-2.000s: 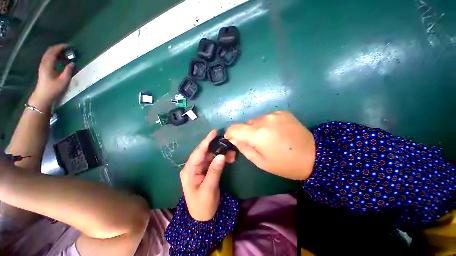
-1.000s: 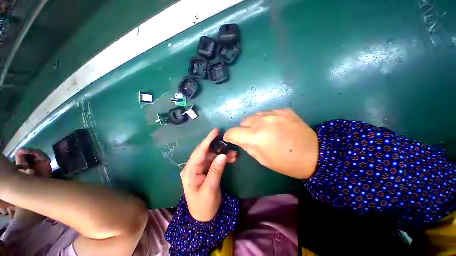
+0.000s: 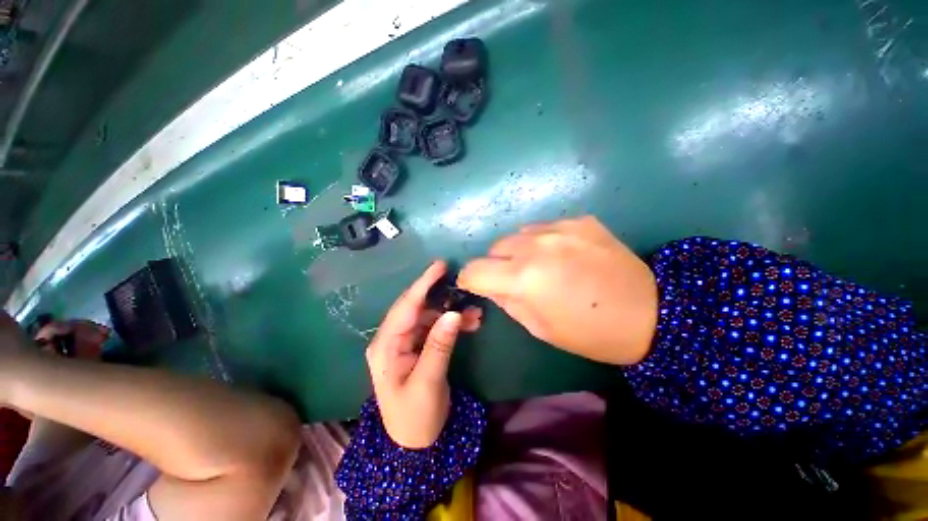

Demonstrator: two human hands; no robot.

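Note:
My left hand (image 3: 415, 356) is bare and holds a small black plastic housing (image 3: 445, 296) between thumb and fingers, a little above the green bench. My right hand (image 3: 560, 290) is bare, its thumb and fingertips closed together at the housing's top right side. The fingers cover much of the housing, and I cannot tell whether the right fingertips also hold a small part. Several black housings (image 3: 441, 140) lie in a loose cluster beyond my hands. Near them lie a green circuit board (image 3: 362, 197), another housing (image 3: 356, 232) and a white-faced piece (image 3: 387, 226).
A board with a white block (image 3: 292, 193) lies left of the cluster. A black mesh-like bin (image 3: 153, 305) stands at the left. Another person's arm (image 3: 153, 412) crosses the lower left, with a hand beside the bin. A white strip (image 3: 244, 92) edges the green bench (image 3: 631, 132).
The other person's hand has moved from beyond the white strip down to beside the bin. My hands stay nearly in place on the housing. The view has shifted slightly.

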